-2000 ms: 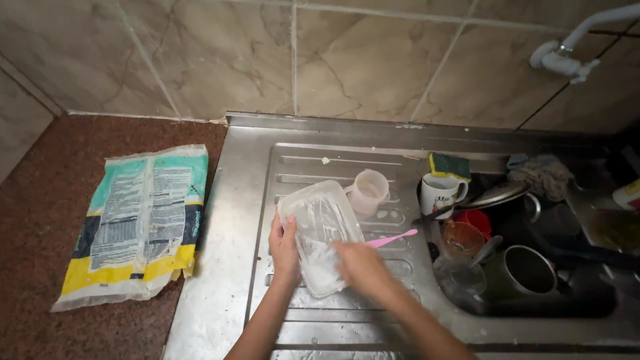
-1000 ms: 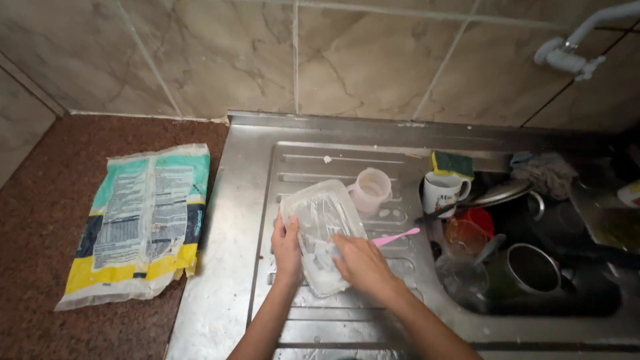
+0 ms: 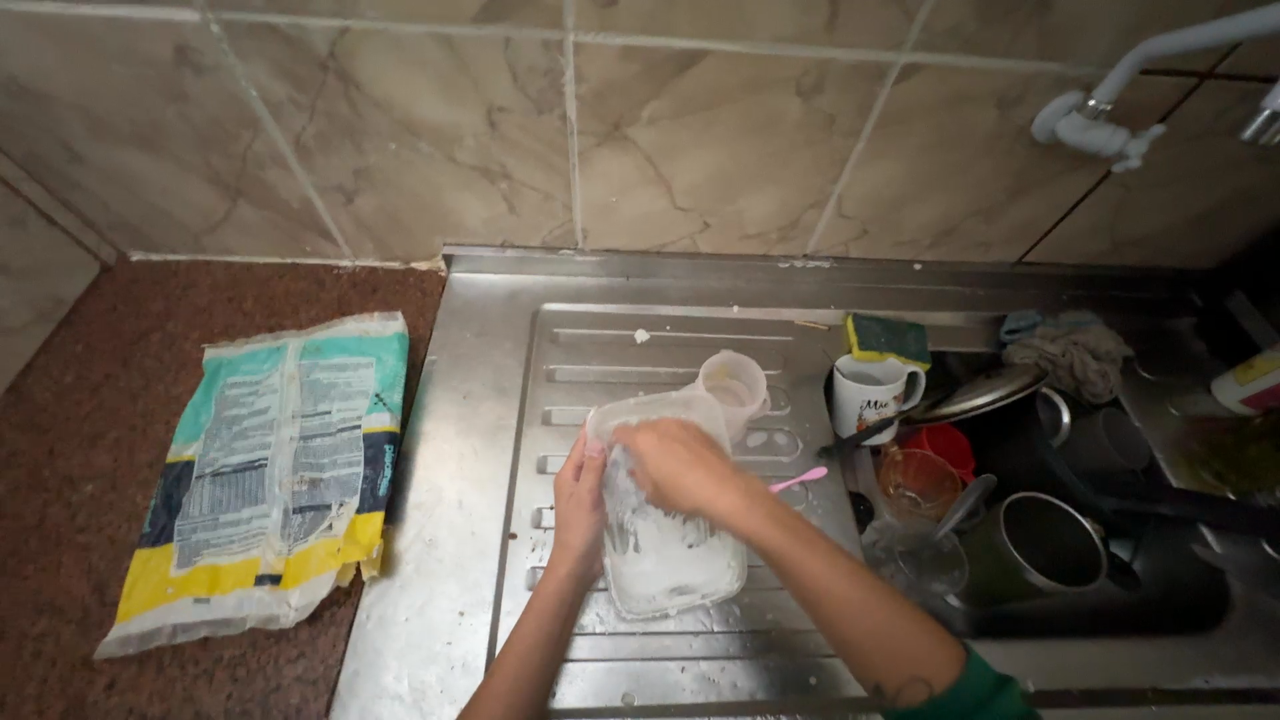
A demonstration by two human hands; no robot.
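Note:
A translucent rectangular plastic container (image 3: 680, 560) with white paste smeared inside is tilted over the ribbed steel drainboard. My left hand (image 3: 580, 500) grips its left edge. Inside its upper part is my right hand (image 3: 675, 465), fingers bent down against the inner surface; whether they hold anything is hidden. Just behind the container stands a translucent plastic measuring cup (image 3: 733, 385). The pink handle of a utensil (image 3: 800, 479) sticks out to the right from behind my right forearm.
A torn plastic bag (image 3: 270, 480) lies on the brown granite counter (image 3: 330, 290) at left. At right, a white mug (image 3: 870, 395), a green-yellow sponge (image 3: 888, 340), a pot lid (image 3: 985, 392), a red cup (image 3: 940, 448) and a metal pot (image 3: 1050, 545) crowd the sink, below a white tap (image 3: 1100, 130).
My right hand has moved from the container's right side to its upper left part. The left hand keeps its hold on the left edge.

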